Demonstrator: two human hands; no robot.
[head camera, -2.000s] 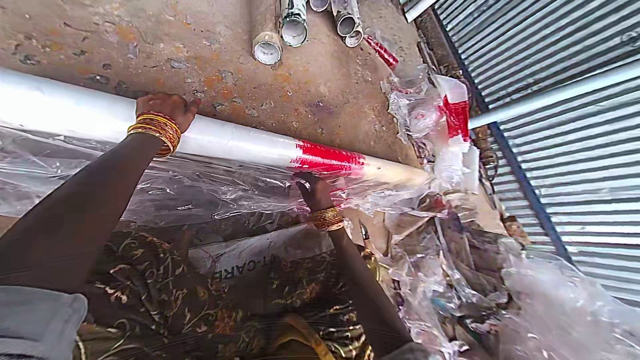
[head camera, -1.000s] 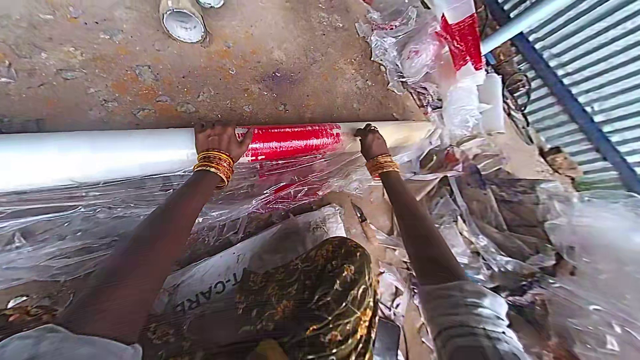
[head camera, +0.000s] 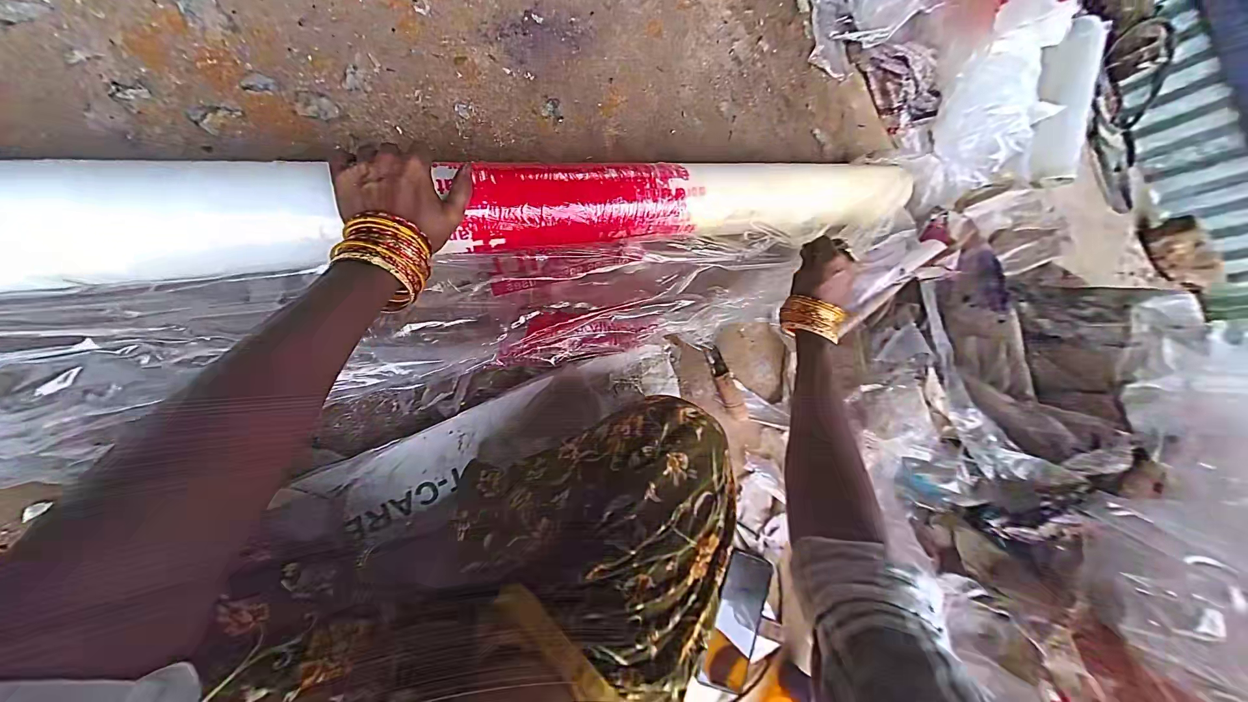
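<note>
A long roll of plastic film (head camera: 166, 219), white with a red printed band (head camera: 575, 200), lies across the view on the ground. My left hand (head camera: 398, 195) rests over the roll just left of the red band, its thumb on the printed edge. My right hand (head camera: 822, 268) is closed on a gathered edge of clear plastic film (head camera: 892, 278), just below the roll's pale right end. Loose clear film (head camera: 429, 317) hangs in folds from the roll toward my knees.
Crumpled plastic scraps (head camera: 1024, 409) lie at the right. A printed white sack (head camera: 419, 487) is by my patterned garment, with a phone-like flat object (head camera: 743, 600) near it. A dark-handled tool (head camera: 721, 370) lies below the roll. Corrugated metal sheet (head camera: 1185, 146) stands at the upper right.
My right hand has moved off the roll, down and toward the right, and now grips film. My left hand stays on the roll beside the red band. The view has come closer to the roll.
</note>
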